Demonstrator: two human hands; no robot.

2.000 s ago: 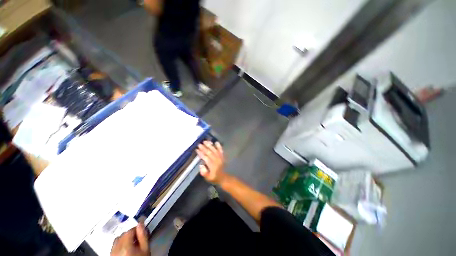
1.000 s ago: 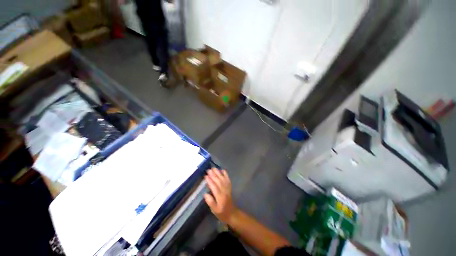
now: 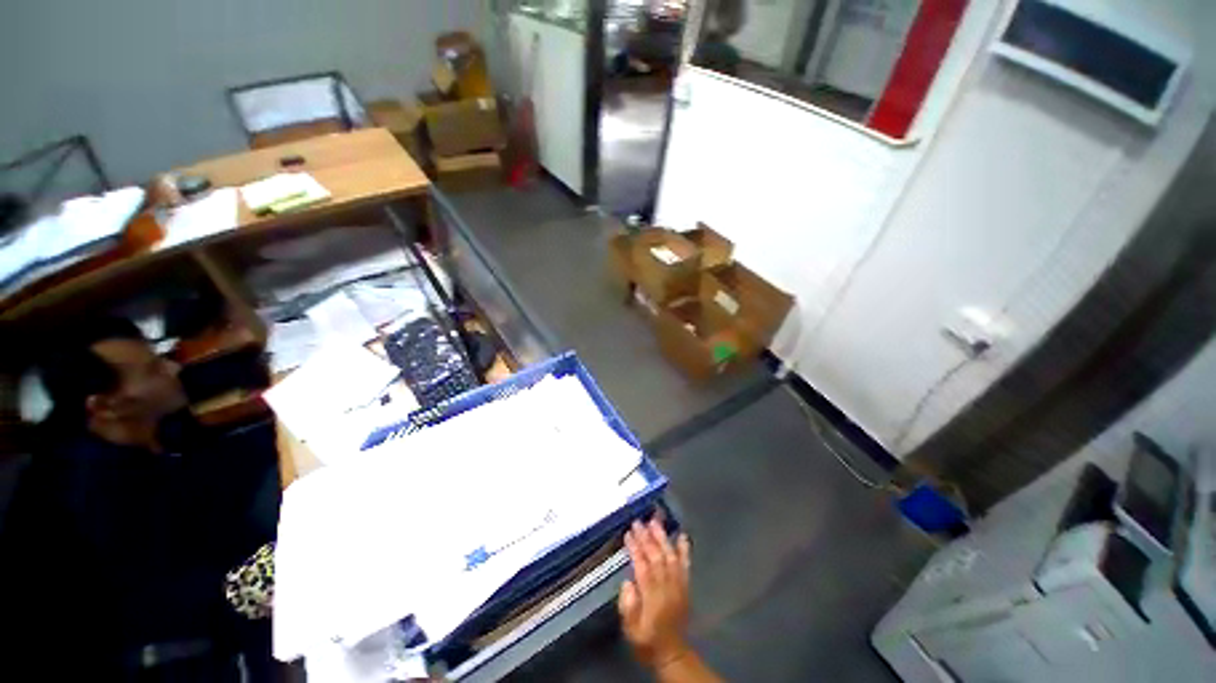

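A stack of white paper sheets (image 3: 454, 500) lies in a blue document tray (image 3: 619, 424) on top of the grey desk partition (image 3: 534, 646). Some sheets hang over the tray's left side. My right hand (image 3: 658, 594) rests with its fingers on the edge of the partition beside the tray's right corner; it holds nothing, and its fingers are extended and slightly apart. My left hand is not in the picture.
A person (image 3: 120, 440) sits at the desk at left. A black keyboard (image 3: 430, 363) and loose papers lie behind the tray. Open cartons (image 3: 720, 327) stand on the floor by the white wall. A printer (image 3: 1067, 587) stands at right. A doorway (image 3: 632, 120) is at the back.
The view has lifted and turned, showing the doorway, desk and seated person. The walking person is gone from view. My left hand, on the tray's near side two seconds ago, is out of view.
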